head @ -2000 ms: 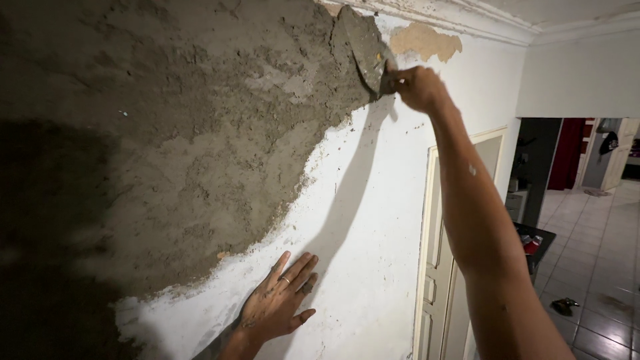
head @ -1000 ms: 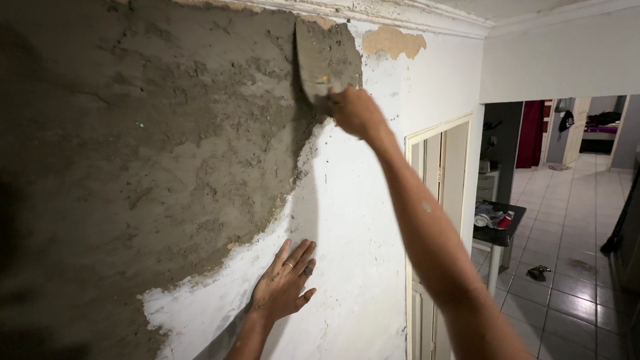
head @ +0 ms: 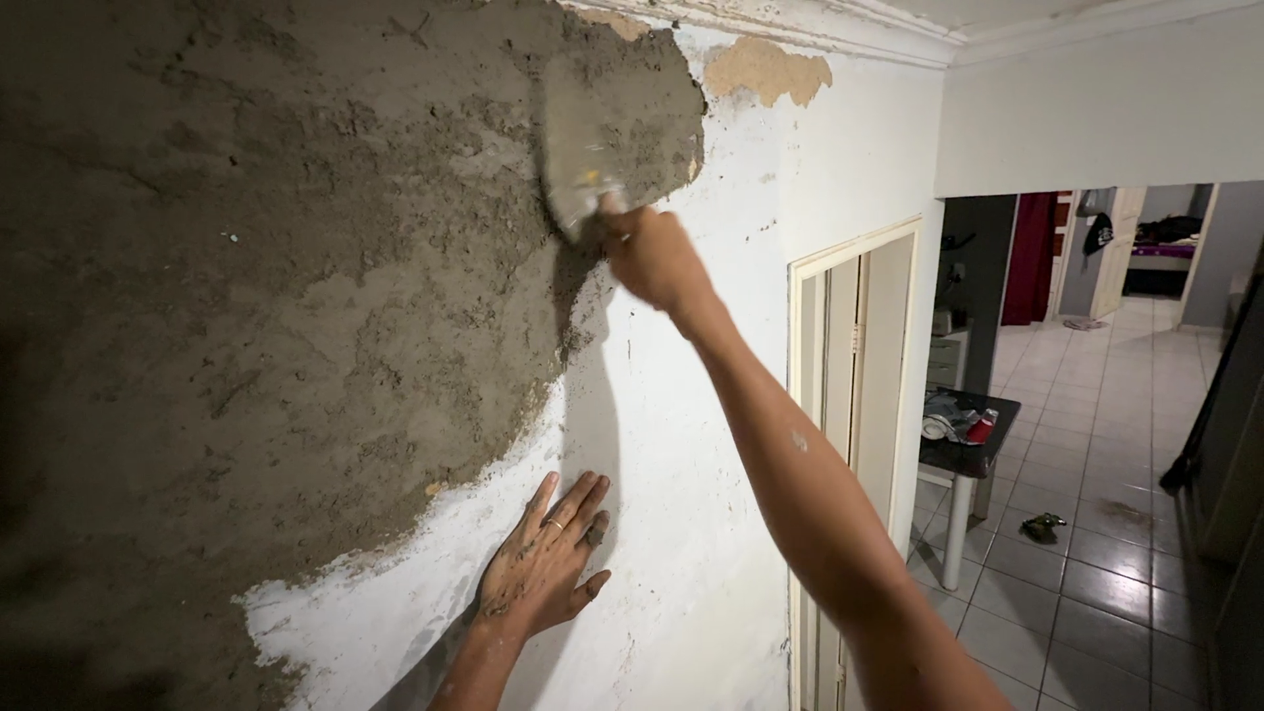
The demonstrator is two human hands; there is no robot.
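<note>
My right hand (head: 652, 252) grips a metal trowel (head: 578, 148), blurred by motion, its blade against or close to the grey mortar (head: 375, 247) near the top of the wall. The mortar is rough and pitted, with a ragged lower right edge. My left hand (head: 543, 563) rests with fingers spread on the white painted wall (head: 681, 444) below that edge; it has grey smears and a ring. Nothing is held in it. The trowel's handle is mostly hidden in my fist.
Crown moulding (head: 839, 35) runs above a bare tan patch (head: 768, 71). To the right stand a door frame (head: 795, 395) and a small dark table (head: 997, 420) with items on it. A dark object (head: 1042, 528) lies on the tiled floor (head: 1106, 474).
My right hand and the trowel have moved left and down along the mortar, away from its upper right edge. My left hand stays on the white wall. The view has shifted somewhat.
</note>
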